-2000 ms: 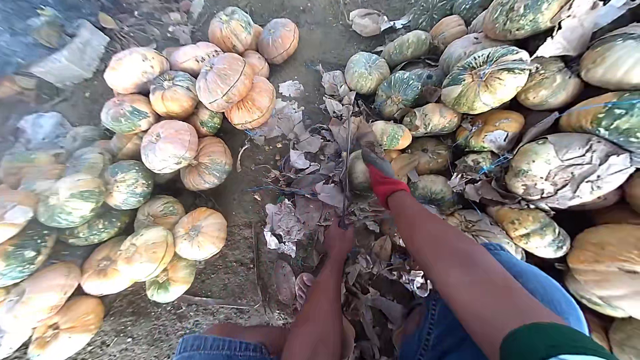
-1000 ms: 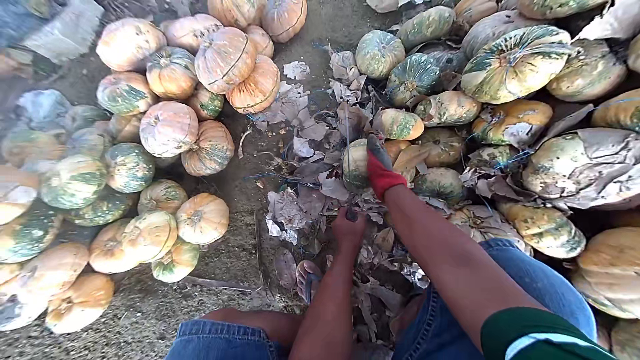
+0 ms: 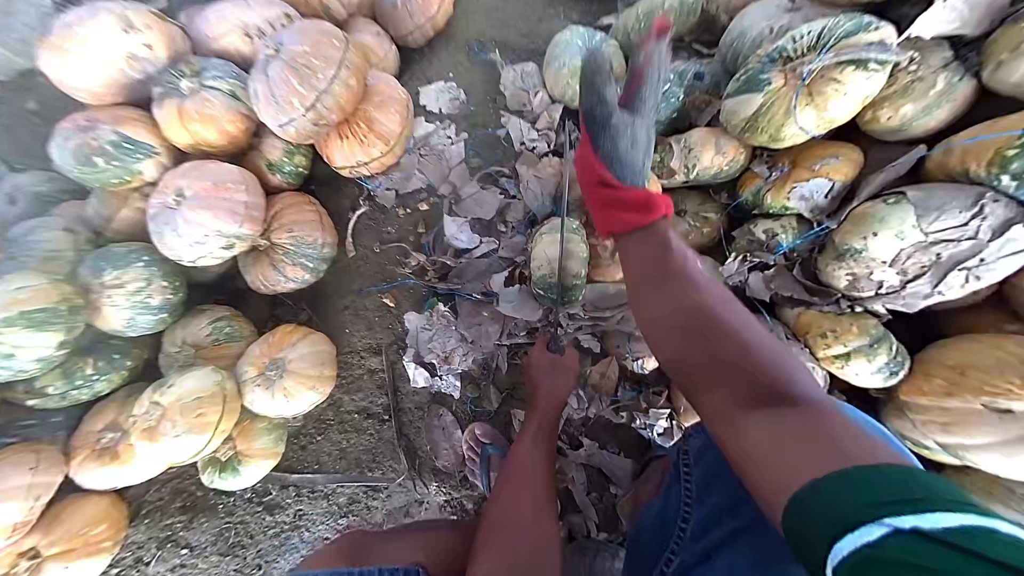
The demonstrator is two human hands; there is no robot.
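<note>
My left hand (image 3: 550, 370) is bare and closed around the dark handle of a long thin knife (image 3: 564, 192). The blade points away from me and passes over a small green-and-cream pumpkin (image 3: 546, 260) lying among dry leaves. Whether the blade touches the pumpkin, I cannot tell. My right hand (image 3: 622, 136) wears a grey-palmed glove with a red cuff. It is raised above the pumpkins on the right, fingers apart, and nothing shows in it. Beyond its fingertips and partly behind them lies a pale green pumpkin (image 3: 570, 64).
Orange and green pumpkins (image 3: 206, 212) are heaped at the left. A larger pile of pumpkins (image 3: 808, 76), some under dry leaves and blue string, fills the right. Torn paper-like scraps and dry leaves (image 3: 436, 340) cover the ground between them. A sandalled foot (image 3: 483, 454) is near my left forearm.
My gloved right hand has left the small pumpkin it was at one second ago and moved up and away, its fingers now spread. The knife blade now shows over that pumpkin.
</note>
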